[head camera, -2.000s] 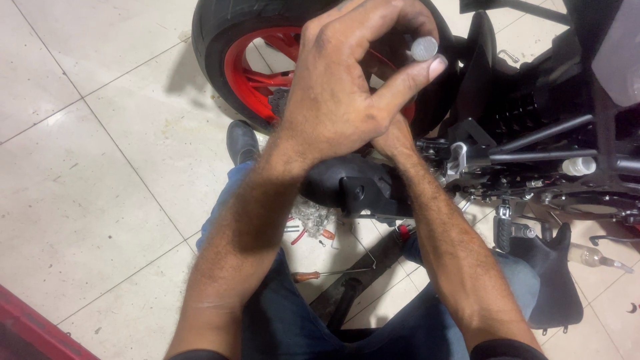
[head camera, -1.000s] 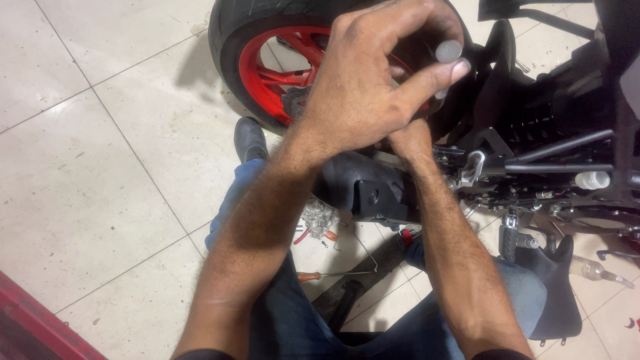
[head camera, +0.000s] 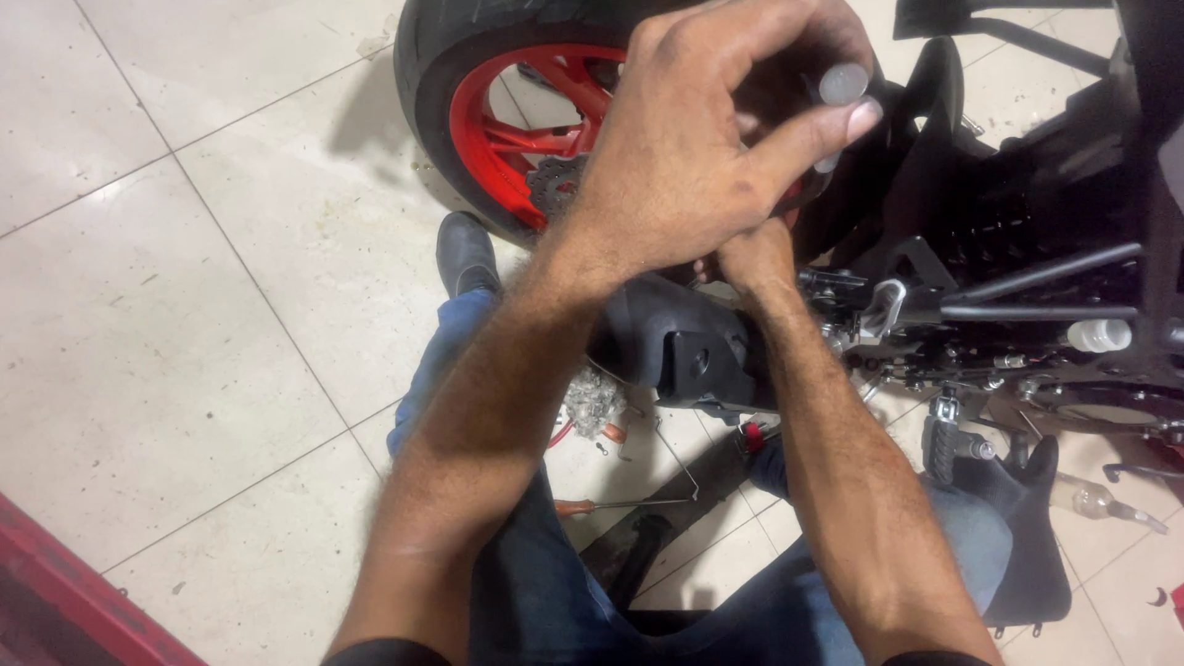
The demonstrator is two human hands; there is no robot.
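Observation:
My left hand (head camera: 712,139) is raised in front of the motorcycle's rear wheel, its thumb and fingers closed round a small object with a round grey end (head camera: 844,84); the rest of that object is mostly hidden. Below and partly behind it, my right hand (head camera: 760,257) reaches toward the wheel area, its fingers largely covered, so what it touches cannot be told. The black tyre (head camera: 427,111) and red rim (head camera: 472,120) with a brake disc (head camera: 555,183) stand behind my hands. A black plastic motorcycle part (head camera: 708,365) lies beneath my wrists.
A crumpled silvery bundle (head camera: 595,403) and a screwdriver with an orange handle (head camera: 575,507) are on the tiled floor (head camera: 259,388) between my legs. A motorcycle seat (head camera: 1031,546) and a clear bottle (head camera: 1091,500) lie at the right. A red metal edge (head camera: 65,592) crosses the lower left.
The view has shifted slightly. Both hands keep nearly the same pose, and the round-ended object stays in my left hand.

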